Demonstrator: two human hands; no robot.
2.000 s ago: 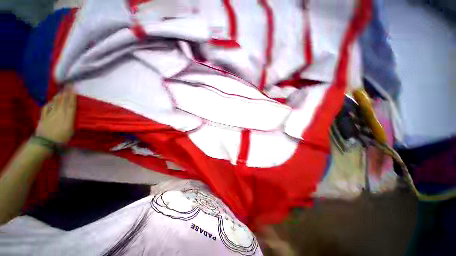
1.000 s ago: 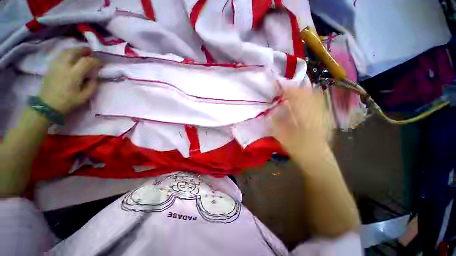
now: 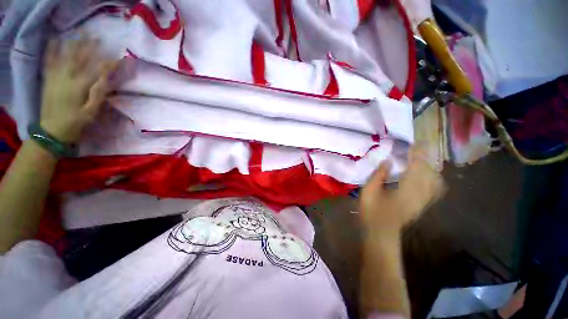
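Note:
A red-and-white garment (image 3: 218, 146) lies before me, pale inner side up, with red seam bands crossing it. A long pale panel (image 3: 268, 124) edged in thin red runs across its middle, with a lengthwise crease. My left hand (image 3: 73, 87), blurred, with a green bangle at the wrist, is at the panel's left end; its grip on the cloth is unclear. My right hand (image 3: 402, 190), blurred, is at the garment's right edge with fingers apart; whether it touches the cloth is unclear. A red border (image 3: 205, 177) lies nearest me.
The iron's yellow-orange handle (image 3: 445, 56) stands right of the garment, with a beige cord (image 3: 514, 148) running right. A pink pad (image 3: 467, 121) lies beside it. Dark floor (image 3: 461, 212) shows at lower right, with a pale shiny piece (image 3: 476, 299) on it.
The garment has been turned and spread, so the long panel now lies flatter across the middle. My right hand came into view and has moved right and down. My left hand stays at the left end.

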